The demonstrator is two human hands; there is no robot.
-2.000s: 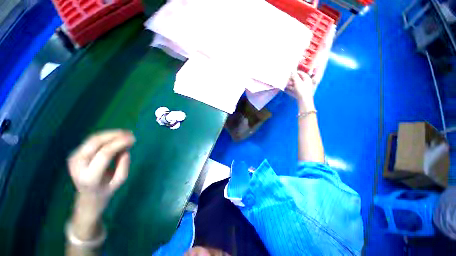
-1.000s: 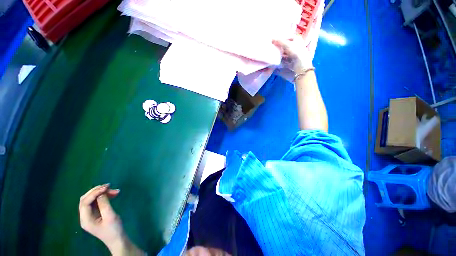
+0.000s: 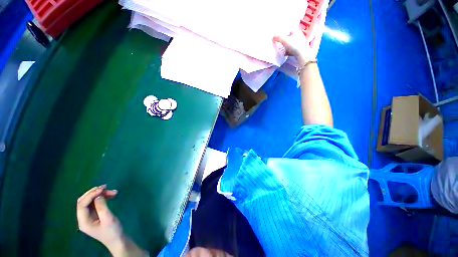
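Large thin white sheets (image 3: 216,25) lie in an uneven, overexposed pile over a red-orange tray (image 3: 312,15) at the top of the view. My right hand (image 3: 296,47) is at their right edge, thumb on top, gripping the sheet edge; its other fingers are partly hidden. My left hand (image 3: 98,213) is low on the left above the green belt, fingers loosely curled and apart, with nothing seen in it. A small loose pile of white discs with dark edges (image 3: 160,107) lies on the belt between my hands.
A smaller white stack (image 3: 198,65) juts from under the sheets to the green belt's edge (image 3: 201,160). Red trays (image 3: 60,12) stand upper left. An open carton (image 3: 243,105) is below the belt edge. Right: another carton (image 3: 412,125), a blue stool (image 3: 402,185) and part of a person (image 3: 447,185).
My right hand has moved from the tray's edge onto the edge of the white sheets. My left hand has moved down, nearer my body. The view has shifted too.
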